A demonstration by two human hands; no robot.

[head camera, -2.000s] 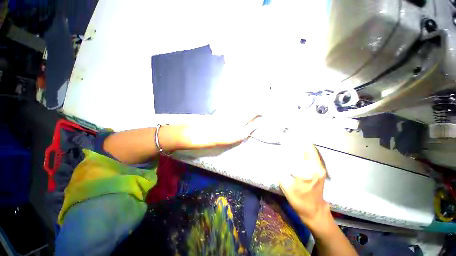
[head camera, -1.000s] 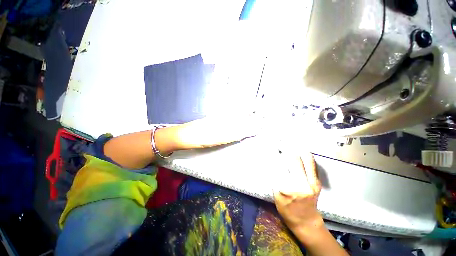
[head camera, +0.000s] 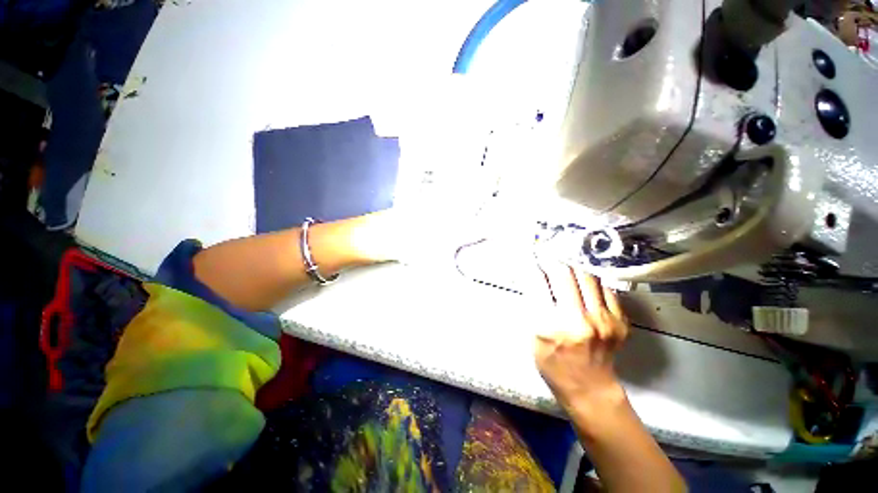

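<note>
Flat dark fabric pieces lie on the white table, left of the needle area and just beyond my left forearm. My left hand reaches right toward the needle; its fingers are washed out by the lamp. My right hand lies at the presser foot area, fingers pointing forward and close together. A faint dark outline of a washed-out piece shows between the hands; its extent is unclear. What either hand grips is hidden by glare. The off-white sewing machine head stands at the right.
A blue tube curves at the back. A red-rimmed basket of dark cloth is at lower left. Dark cloth lies at upper left. A pale ribbed knob is at right. The table's front edge carries a scale.
My right hand has moved forward to the presser foot. My left hand has drawn back slightly from the needle. The view has shifted, showing more of the machine head and blue tube.
</note>
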